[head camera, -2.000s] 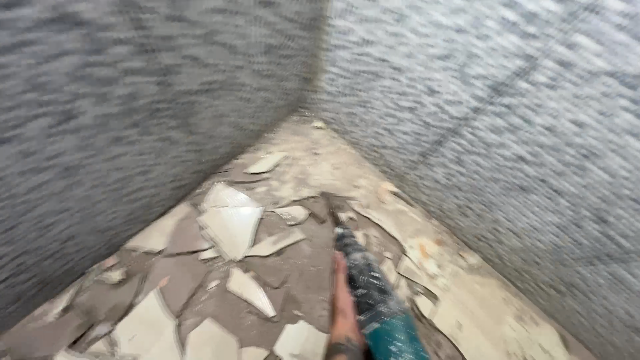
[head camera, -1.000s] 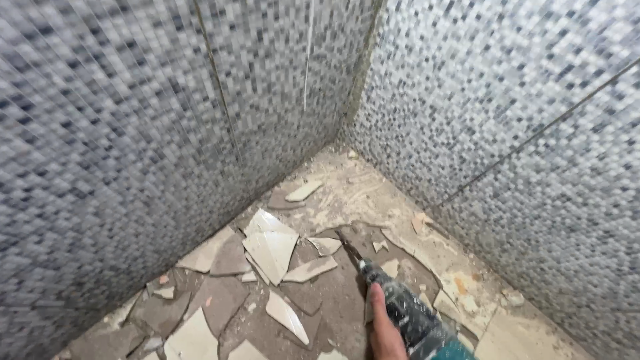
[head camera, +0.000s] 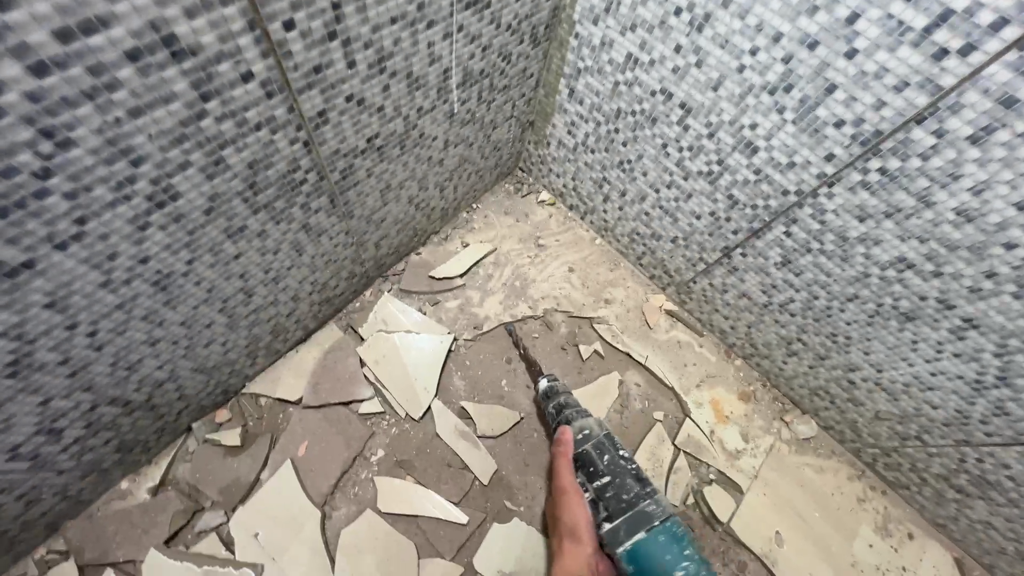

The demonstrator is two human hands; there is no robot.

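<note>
A teal and black rotary hammer [head camera: 616,480], spattered with white dust, reaches up from the lower right. My left hand [head camera: 572,512] grips it from its left side, with one finger lying along the black front part. The steel bit [head camera: 524,352] points toward the corner, its tip at the broken edge of the floor layer. Around it lie broken cream tile shards [head camera: 408,364]; a small shard [head camera: 590,350] is right of the bit. My right hand is out of view, and so is the tool's rear.
Two walls with grey and white mosaic tiles, the left wall [head camera: 240,200] and the right wall [head camera: 768,176], meet at a corner. Tile shards and grit cover the lower left floor. A larger cream tile piece [head camera: 816,512] lies at the lower right.
Several shards near the bit lie differently: a small piece and a larger one now show to its right, where the earliest frame does not show them. The view has shifted.
</note>
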